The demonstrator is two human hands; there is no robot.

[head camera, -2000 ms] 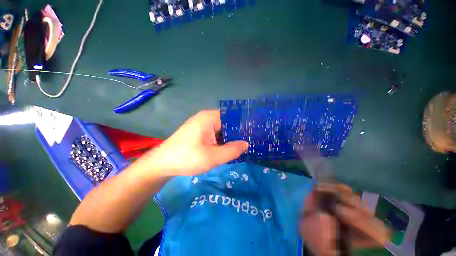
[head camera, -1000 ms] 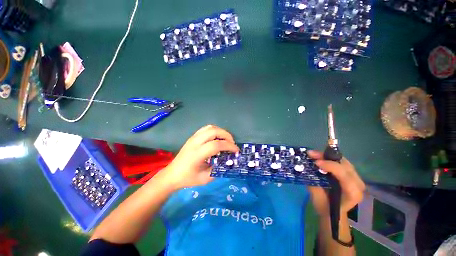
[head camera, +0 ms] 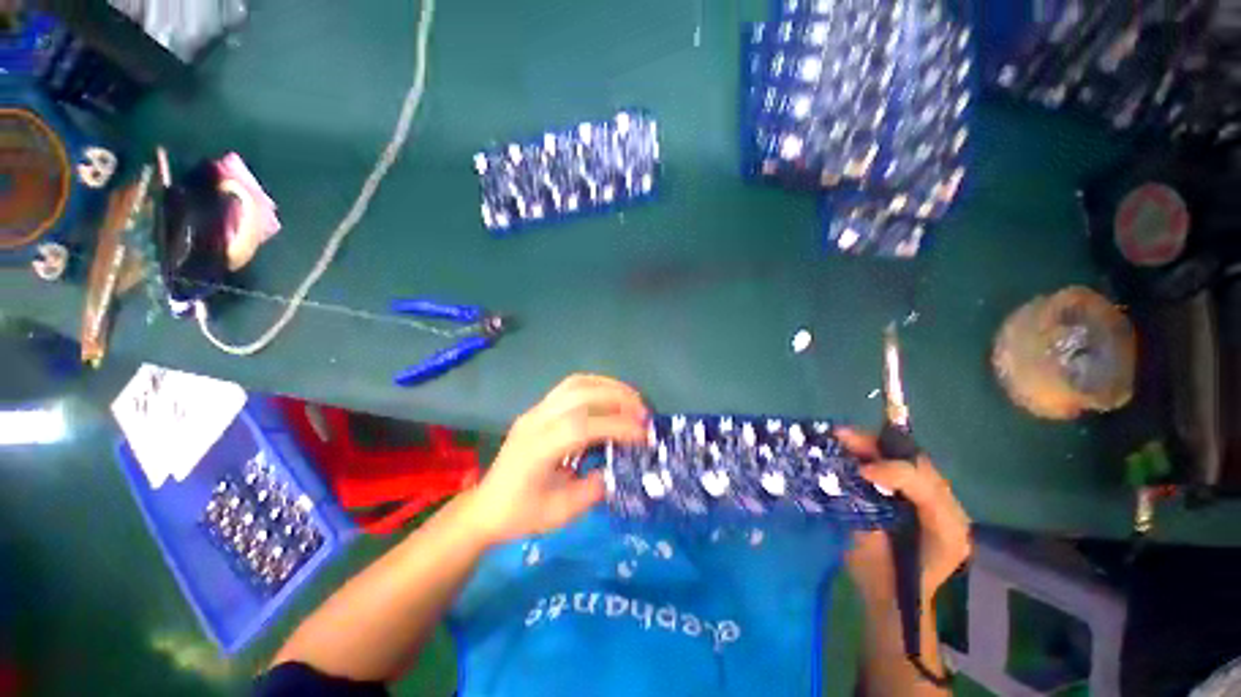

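Note:
A blue circuit board panel point(head camera: 742, 470) is held level over the bench's front edge, component side up, crowded with white and dark parts. My left hand point(head camera: 565, 456) grips its left end. My right hand point(head camera: 925, 511) holds its right end with the fingertips and also holds a soldering iron point(head camera: 894, 388), black handle down, bright tip pointing away from me. Blue-handled side cutters point(head camera: 449, 341) lie spread open on the bench, left of the panel, with a thin solder wire point(head camera: 347, 308) running to them. The picture is slightly blurred.
Another panel point(head camera: 569, 173) lies beyond the cutters. A board stack point(head camera: 871, 116) is at the back right. A round tan holder point(head camera: 1066, 353) is at right. A white cable point(head camera: 357, 211) crosses the left side. A blue bin point(head camera: 225, 599) with boards is lower left. A grey stool point(head camera: 1041, 620) is lower right.
The panel was first held solder side up, with my right hand and iron blurred low at right. Now it is component side up in both hands. Since the last earlier frame, the view has shifted slightly.

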